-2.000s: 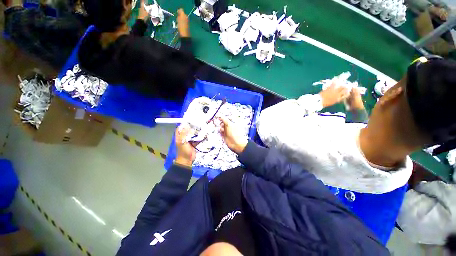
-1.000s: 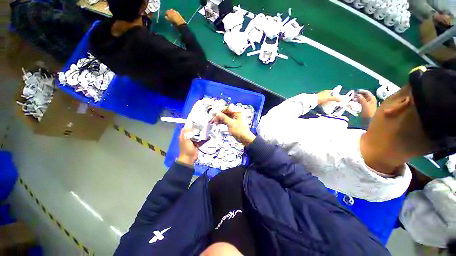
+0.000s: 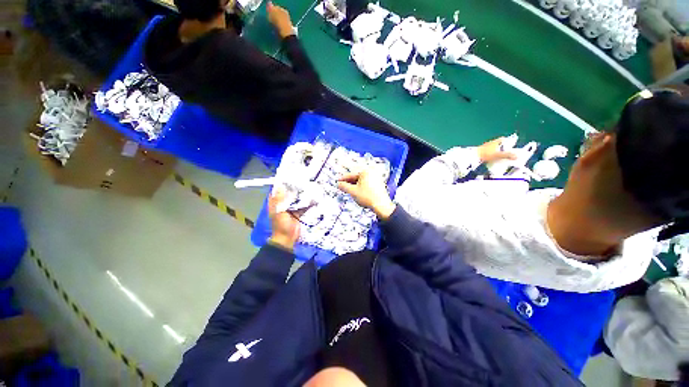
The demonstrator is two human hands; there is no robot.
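Note:
My left hand [image 3: 284, 222] holds a white camera body [image 3: 296, 172] over the left part of a blue crate [image 3: 398, 160]. A straight white antenna [image 3: 254, 183] sticks out of the body to the left. A dark round spot and a thin dark wire show on the body. The crate is filled with small white plastic parts [image 3: 351, 227]. My right hand [image 3: 366, 190] is over the crate, right of the body and apart from it, with thumb and fingertips close together. Whether it pinches a small part cannot be told.
A person in white [image 3: 483, 219] sits close on the right, a person in dark clothes [image 3: 234, 75] at the upper left. The green bench [image 3: 408, 121] holds a heap of white units [image 3: 408, 45]. A carton [image 3: 113, 170] and another blue crate [image 3: 219, 155] stand left.
My right hand has moved away from the camera body to the right. The body has turned, so its dark round spot shows again. The view has shifted slightly.

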